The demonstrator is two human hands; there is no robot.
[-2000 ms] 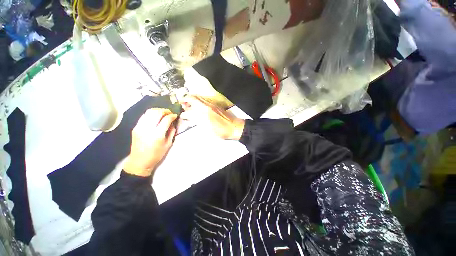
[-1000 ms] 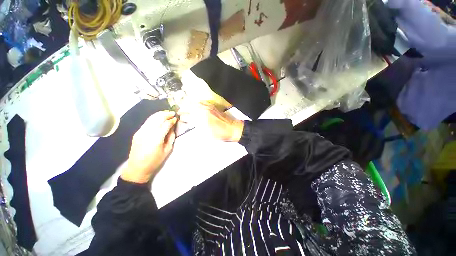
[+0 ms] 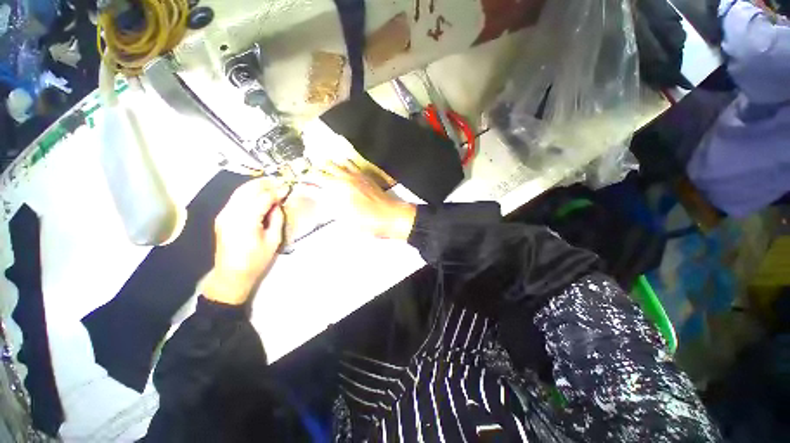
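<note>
A long black cut piece (image 3: pixel 160 285) lies slanting on the white table, its upper end by the presser foot and needle (image 3: pixel 284 145). My left hand (image 3: pixel 245 238) is closed on the piece's upper end with fingertips pinched just below the needle. My right hand (image 3: pixel 368 203) lies beside the needle, fingers stretched toward it; bright glare hides its fingertips and whether they hold cloth. The right stack of black pieces (image 3: pixel 398 147) lies behind my right hand. The left stack of black pieces (image 3: pixel 33 320) lies at the table's left edge.
Red-handled scissors (image 3: pixel 463 138) lie behind the right stack. A clear plastic bag (image 3: pixel 572 95) hangs at the right. A white lamp body (image 3: pixel 139 182) is left of the needle, with a yellow coil (image 3: pixel 147 35) above. A green basket rim (image 3: pixel 656 313) is low right. A person's lavender sleeve (image 3: pixel 745 156) shows far right.
The view has shifted slightly, moving the machine head left in the picture. My left hand has moved a little left and up with the piece's end. My right hand stays beside the needle.
</note>
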